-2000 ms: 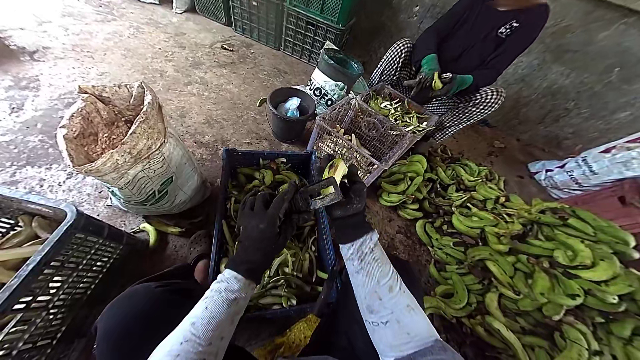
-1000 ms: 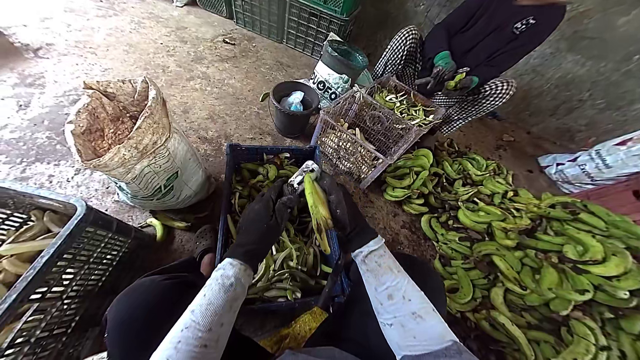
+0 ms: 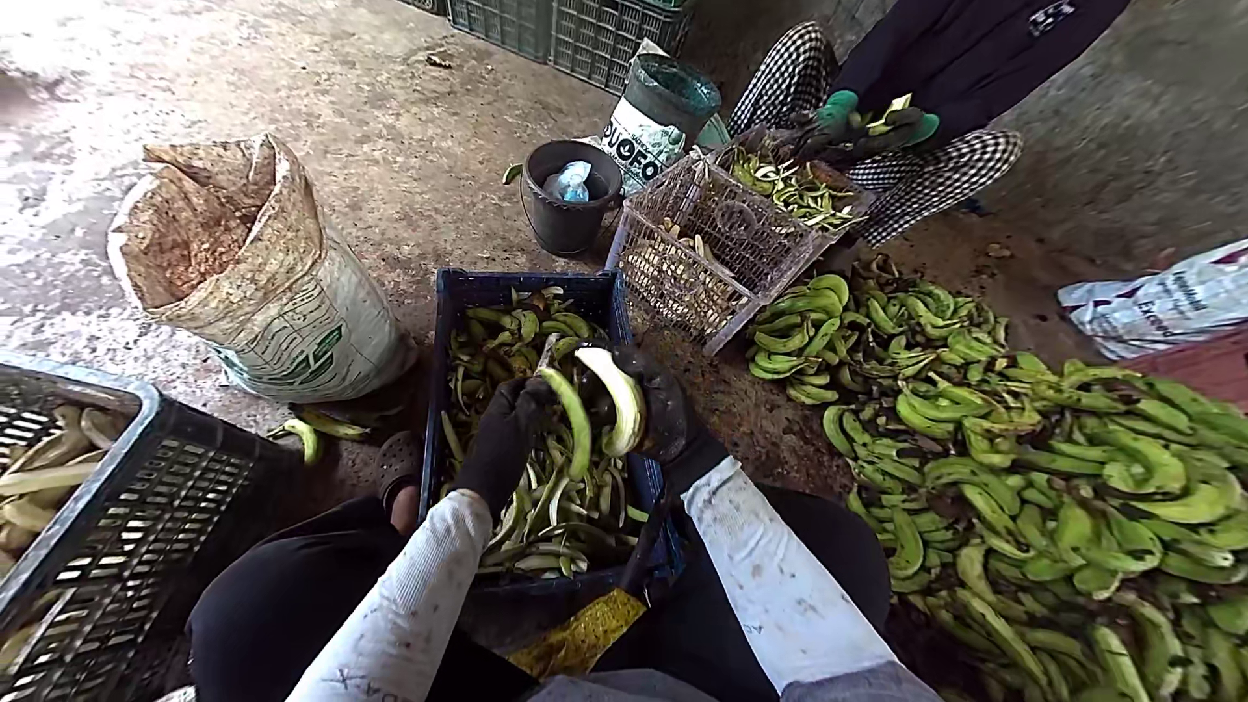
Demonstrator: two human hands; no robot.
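Note:
My right hand [image 3: 663,405], in a dark glove, holds a partly peeled green plantain [image 3: 616,402] whose pale flesh shows on its upper side. Just left of it, my left hand [image 3: 515,419], also gloved, grips a small tool [image 3: 547,353], of which only a narrow pale end shows; its kind I cannot tell. A curved strip of green peel [image 3: 571,421] hangs between the two hands. Beneath them is a blue plastic crate [image 3: 441,341] between my legs, filled with green peels [image 3: 556,526].
Unpeeled green plantains [image 3: 1024,468] are heaped at right. A black crate [image 3: 146,487] of peeled plantains and an open woven sack [image 3: 312,302] stand at left. Ahead are a black bucket [image 3: 565,219], a wire-mesh crate [image 3: 702,263] and a seated person [image 3: 965,68] wearing green-cuffed gloves.
The plantain in my right hand shows pale flesh, where green-yellow skin showed a second ago. A peel strip has come away from it. My hands are slightly lower and further apart.

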